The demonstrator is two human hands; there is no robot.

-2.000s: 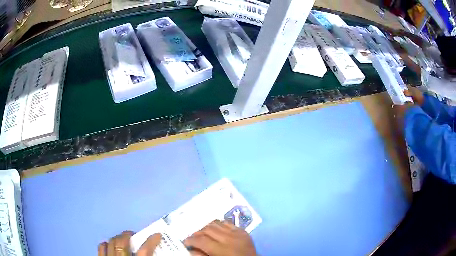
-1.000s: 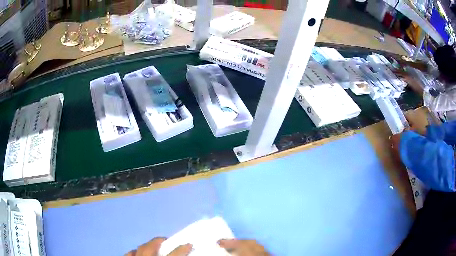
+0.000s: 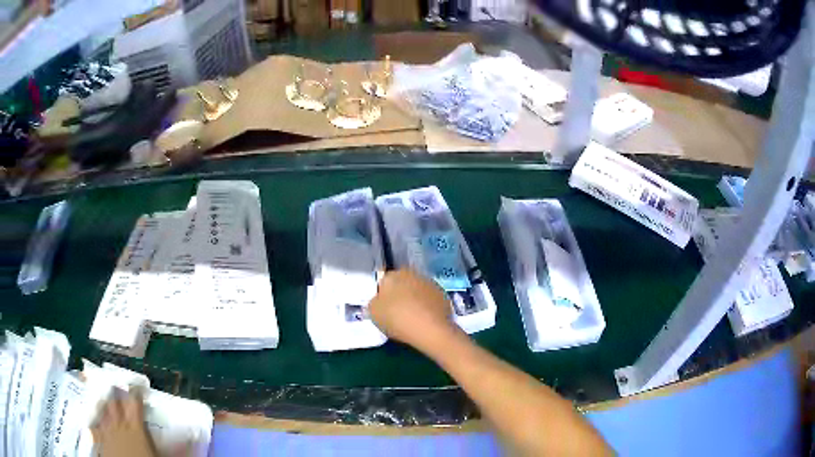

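My right hand (image 3: 411,308) reaches over the green belt, its fingers closed at the right edge of a white inner tray (image 3: 331,317) with clear and dark contents. Another tray (image 3: 474,308) with a light-blue card lies close to its right, partly behind my hand. A third tray (image 3: 576,326) lies further right. My left hand (image 3: 122,424) is at the lower left, its fingers over a white printed carton (image 3: 179,421) beside the upright stacked cartons (image 3: 31,393). The underside of its grip is hidden.
Closed printed cartons (image 3: 234,268) lie left on the belt (image 3: 286,375); another (image 3: 634,192) lies back right. A slanted white post (image 3: 733,259) stands at right. A clear bag (image 3: 465,98) and gold pieces (image 3: 353,105) lie beyond. A black fan grille (image 3: 688,31) hangs overhead.
The view has swung left and up. My hands have parted from the white item on the mat: the right is at a belt tray, the left at the cartons. Another closed carton now lies on the belt.
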